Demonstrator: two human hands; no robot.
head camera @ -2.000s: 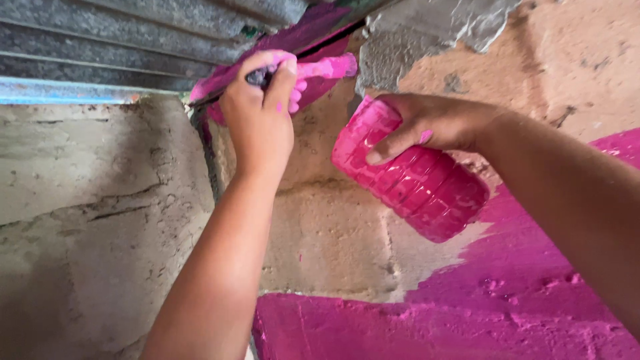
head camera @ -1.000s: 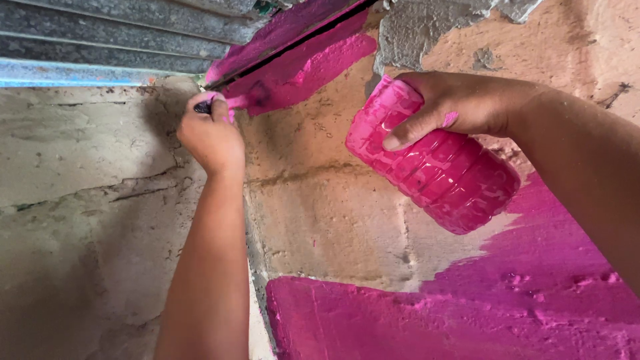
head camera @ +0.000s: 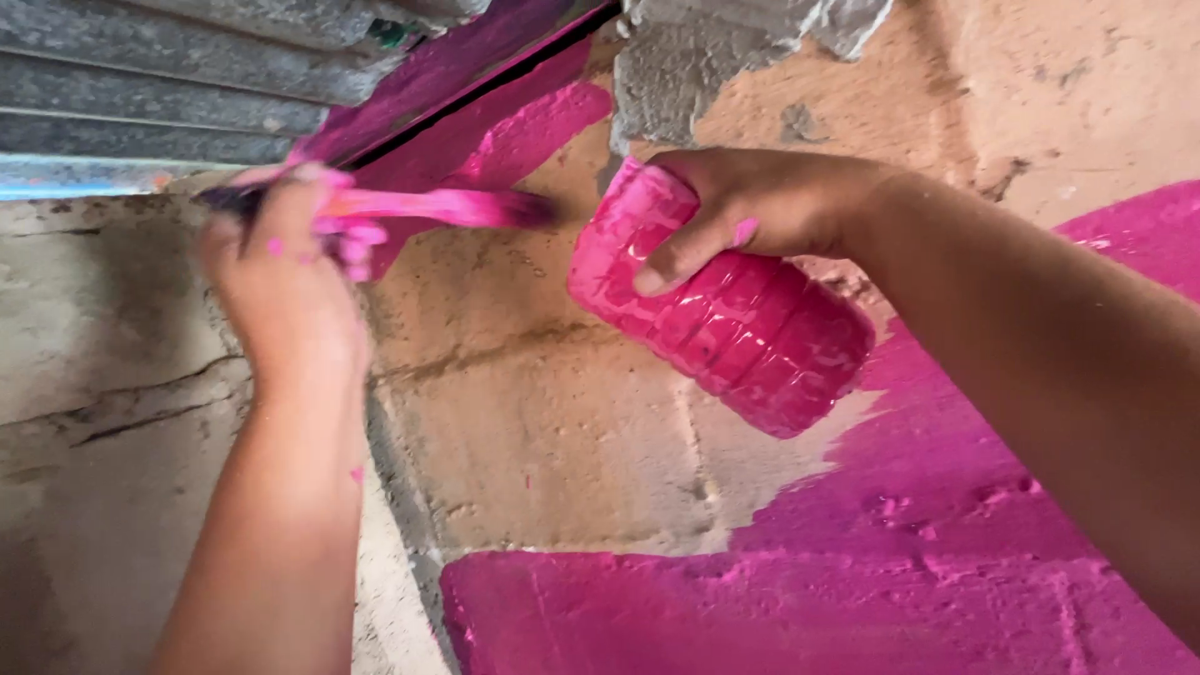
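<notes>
My left hand (head camera: 295, 253), spotted with pink paint, grips a paintbrush (head camera: 441, 206) by its handle. The brush is blurred; its dark bristle end points right, over or near the bare wall below a pink painted strip (head camera: 497, 141). Whether the bristles touch the wall cannot be told. My right hand (head camera: 750, 206) holds a clear ribbed plastic bottle (head camera: 750, 328) coated and partly filled with pink paint. The bottle is tilted, its cut open end toward the upper left, my thumb across its near side.
Corrugated metal sheeting (head camera: 159, 75) spans the upper left. A grey block wall (head camera: 112, 375) with cracks meets the peach wall (head camera: 525, 422) at a corner. Magenta paint (head camera: 703, 609) covers the lower wall. Rough grey plaster (head camera: 666, 84) lies above the bottle, beside a dark gap (head camera: 487, 84).
My left hand moved left toward the corner, then the brush swung out to the right again. The pink patch under the dark gap shows more fully than in the first frame. The bottle stays held.
</notes>
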